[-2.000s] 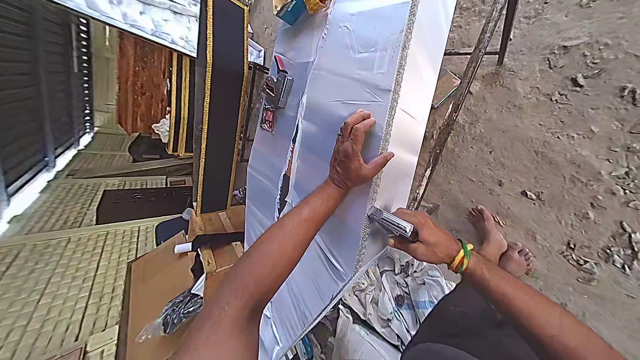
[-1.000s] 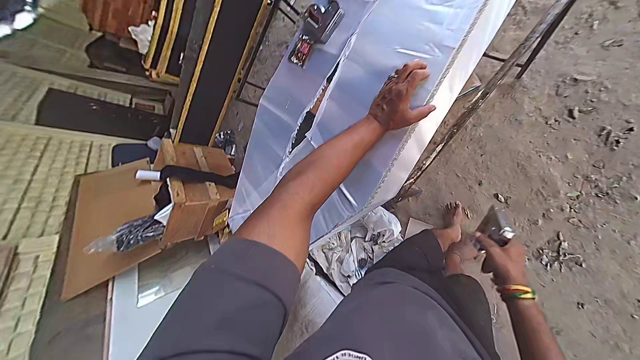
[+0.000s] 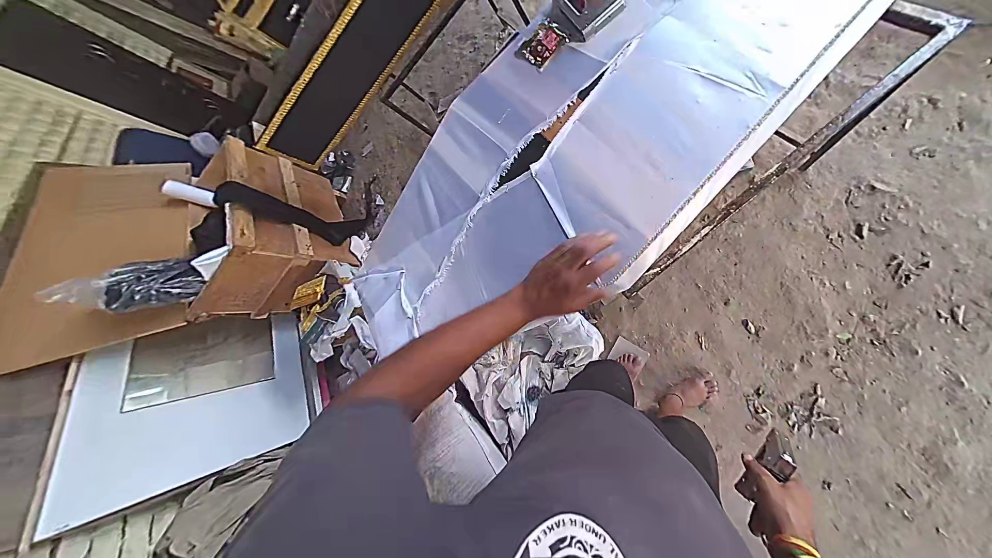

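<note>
A long panel covered in white satiny fabric [image 3: 697, 101] lies on a metal frame, with glittery trim along its right edge. My left hand [image 3: 570, 275] is at the panel's near end, fingers spread and holding nothing; whether it touches the fabric cannot be told. A frayed seam in the fabric gapes beyond it, showing something dark beneath. My right hand [image 3: 779, 496] hangs low at the right, away from the panel, closed around a metal staple gun [image 3: 775, 457]. Another metal tool [image 3: 589, 15] and a small printed packet [image 3: 542, 44] rest on the panel's far left part.
A wooden crate [image 3: 287, 271] with a black-wrapped roll stands at the left on cardboard [image 3: 101, 232]. Below it lies a white framed pane [image 3: 85, 465]. Crumpled white sacks [image 3: 535, 364] lie by my legs. The metal frame's rail [image 3: 821, 147] runs along the panel's right side.
My right hand has left the trimmed edge with the staple gun and dropped to the lower right. My left hand has moved from mid-panel to its near end. The view has swung.
</note>
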